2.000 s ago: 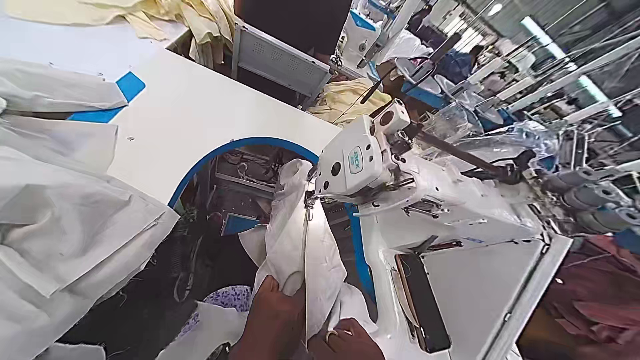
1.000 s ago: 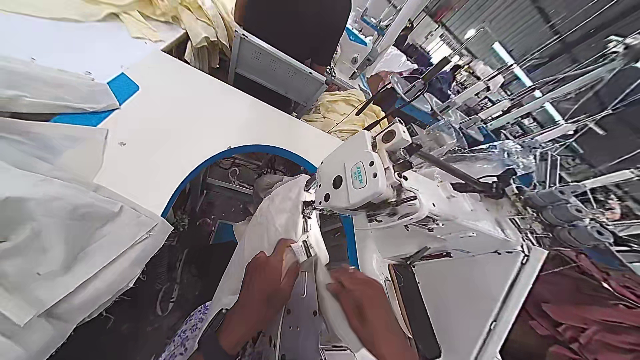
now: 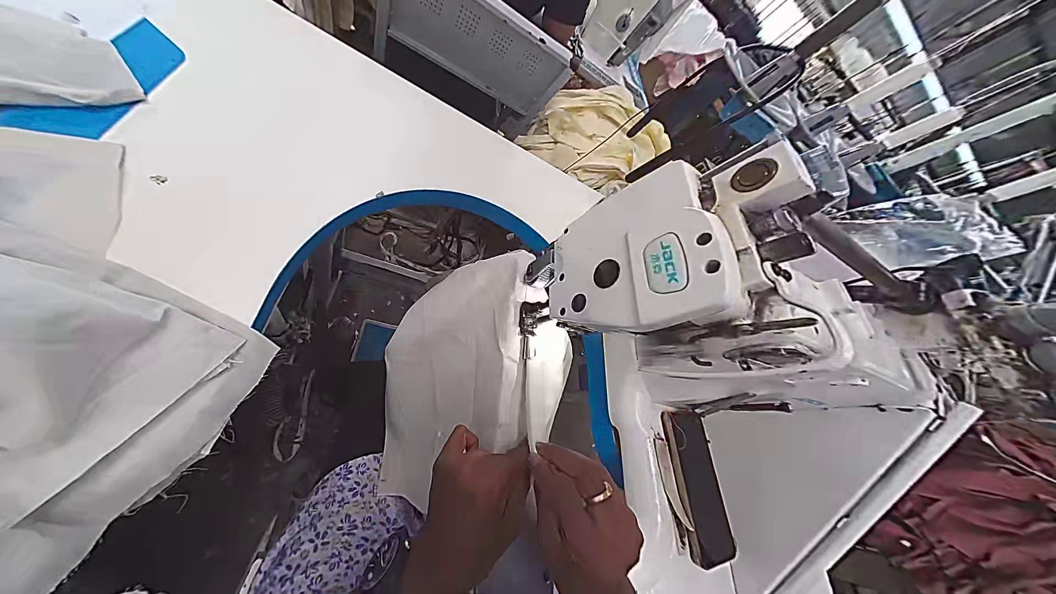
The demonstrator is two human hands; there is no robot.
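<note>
A white fabric piece [image 3: 462, 355] lies under the presser foot [image 3: 532, 318] of a white Jack sewing machine [image 3: 643, 256], with light falling on its folded edge. Below the foot, my left hand [image 3: 474, 503] grips the cloth with thumb and fingers. Close beside it, my right hand [image 3: 582, 516], with a ring on one finger, pinches the same folded edge. The two hands almost touch at the seam line. The lower end of the cloth is partly hidden behind my hands.
White fabric pieces [image 3: 99, 371] are heaped on the left of the white table [image 3: 330, 107]. A blue-edged cutout surrounds the sewing area. A dark phone-like object [image 3: 700, 487] rests on the machine bed at right. Yellow cloth [image 3: 602, 132] lies behind, dark red cloth [image 3: 965, 511] at lower right.
One second ago my hands were apart, the right one off to the side; now both meet on the folded edge below the presser foot. The view has moved closer to the machine.
</note>
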